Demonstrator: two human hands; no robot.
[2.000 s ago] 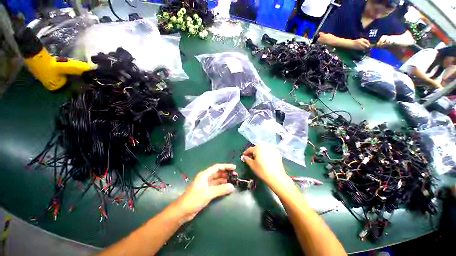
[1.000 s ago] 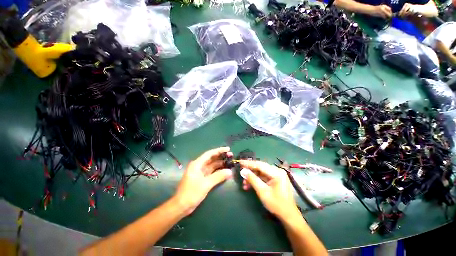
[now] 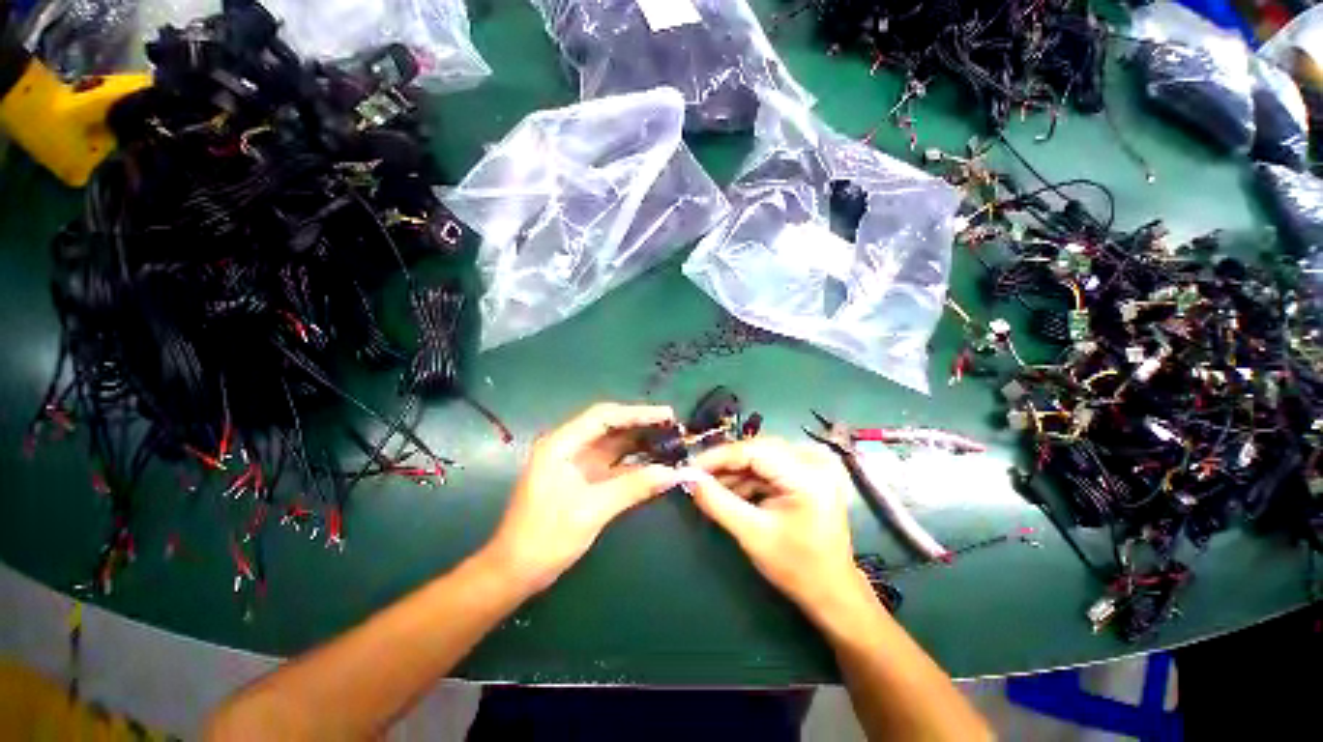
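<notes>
My left hand (image 3: 569,486) holds a small black housing (image 3: 665,439) between thumb and fingers, near the front middle of the green table. My right hand (image 3: 769,500) is against its right side, fingertips pinching at a short yellowish wire or small part; exactly what is hidden by the fingers. A black cable lead (image 3: 714,410) shows just beyond the fingertips. Pliers (image 3: 888,486) with red-and-pale handles lie open to the right of my right hand. Tiny dark screws or fittings (image 3: 708,345) are scattered beyond the hands.
Clear plastic bags (image 3: 580,203) lie at centre. The left cable pile (image 3: 247,276) has red-tipped ends. A tangled right cable pile (image 3: 1146,377) and a far cable pile (image 3: 972,51) lie on the green table (image 3: 580,638). A yellow tool (image 3: 66,123) is at the left edge.
The view has tilted down, so the table contents sit higher and the coworkers have left the picture. My right hand came from beyond the unit to meet my left hand at the housing.
</notes>
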